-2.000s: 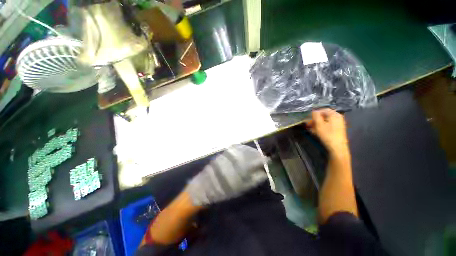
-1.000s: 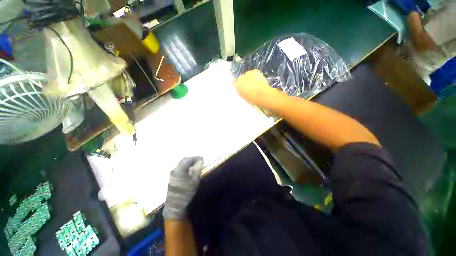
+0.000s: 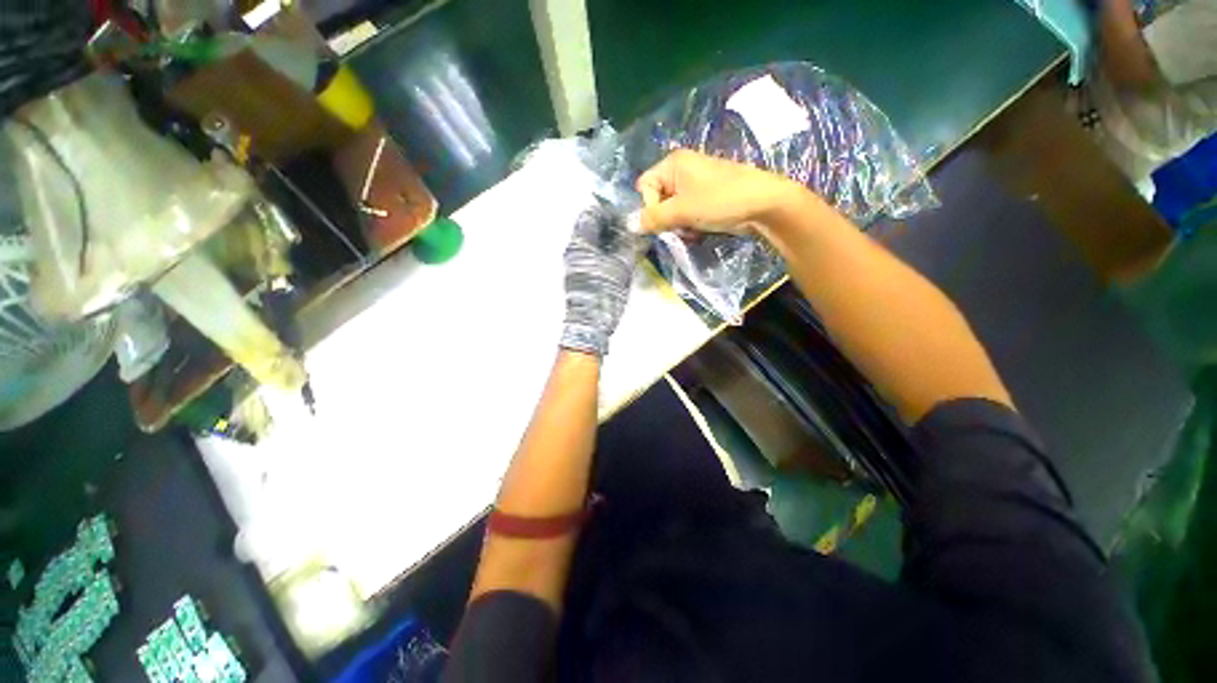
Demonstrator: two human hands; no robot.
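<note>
A clear plastic bag [image 3: 834,134] with a white label and a bundle of dark cables inside lies on the green bench top. My bare right hand [image 3: 687,194] is closed on the bag's left, open-looking end. My left hand [image 3: 607,254], in a grey-black striped knit glove, is beside it at the same end of the bag, over the white work sheet [image 3: 454,374]. Its fingertips are hidden against the plastic and the right hand, so its hold is unclear.
A wrapped pale arm with a dark tip [image 3: 307,395] slants down over the sheet's left side. Green circuit boards [image 3: 187,647] lie on a black mat at lower left. A white post [image 3: 563,67] stands behind the sheet. Another person's arm [image 3: 1134,80] shows at upper right.
My left gloved hand has moved from the sheet's front edge up to my right hand. The bag's left end is now pulled out and towards me. The view has shifted right.
</note>
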